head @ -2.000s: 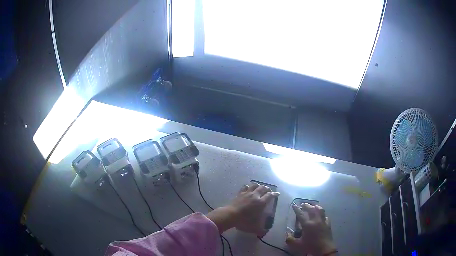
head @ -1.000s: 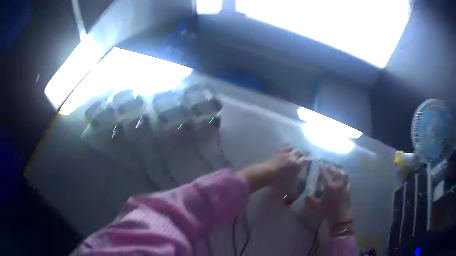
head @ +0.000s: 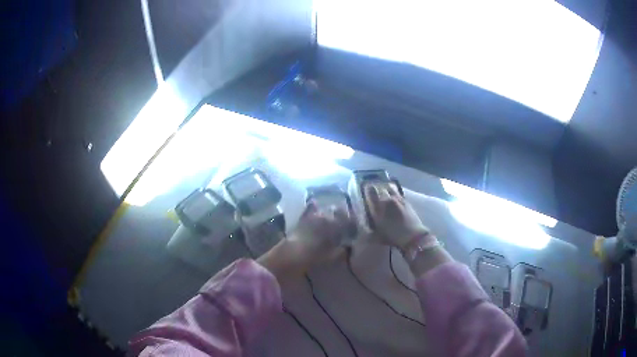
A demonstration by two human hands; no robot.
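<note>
Two pale floodlights with grey-black U-shaped brackets, one farther left (head: pixel 204 210) and one beside it (head: pixel 251 192), stand at the left. My left hand (head: pixel 323 226) lies over a third floodlight (head: pixel 327 196), covering much of its housing; the hand is slightly blurred. My right hand (head: pixel 387 211) holds the floodlight to its right (head: pixel 369 180), fingers over the housing back. Two more floodlights, one nearer the middle (head: pixel 492 273) and one farther right (head: pixel 536 296), lie at the right with no hand on them. Thin black cords (head: pixel 332 321) run towards me.
The white tabletop (head: pixel 447 335) has yellow tape at its left edge. A bright white glow (head: pixel 499 223) lies at its back. A fan (head: pixel 628 206) is cut off at the right edge, above dark slotted racks (head: pixel 613 310). A blue item (head: pixel 285 87) is behind the table.
Both hands have moved left from the right-hand pair of floodlights to two in the left group. The right-hand pair is let go. The view has shifted, so the fan is now partly out.
</note>
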